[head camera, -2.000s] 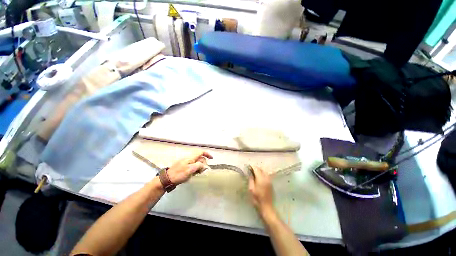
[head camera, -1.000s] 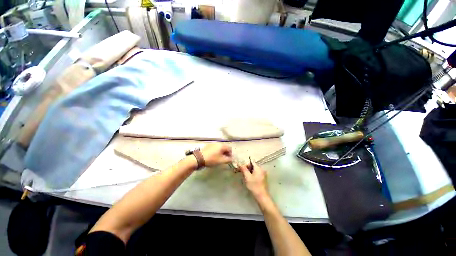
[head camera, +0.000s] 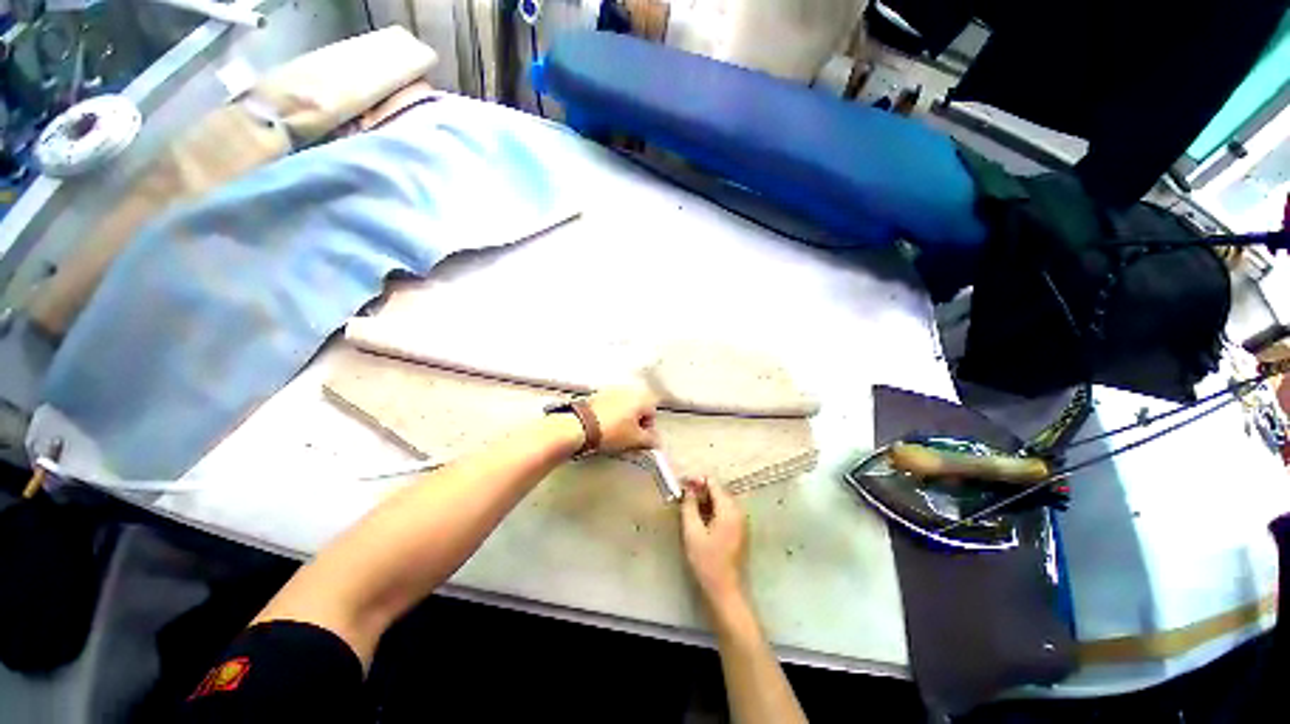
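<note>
Beige fabric panels (head camera: 757, 450) lie stacked on the white table, with a folded-back beige fold (head camera: 736, 382) behind their near edge. My left hand (head camera: 623, 420) is closed over the curved edge and pinches a short white strip (head camera: 665, 473) that hangs toward the right. My right hand (head camera: 710, 526) is just right of and below the strip's end, fingers bent together; a small dark thing, perhaps snips, shows at the fingertips but is mostly hidden. A thin white strip also runs by the left table corner and behind my left forearm.
The iron (head camera: 948, 495) rests on a dark mat (head camera: 976, 608) at right, its cables rising rightward. A light blue cloth (head camera: 269, 283) lies at left, with a beige bundle (head camera: 283, 113) behind. A blue bolster (head camera: 764, 135) and black heap (head camera: 1089, 283) stand at the back. A white roll (head camera: 88, 136) is upper left.
Both hands came closer together near the panels' right part. The edge strip held between them earlier has given way to a short white strip at my left fingers. My right hand has moved slightly down.
</note>
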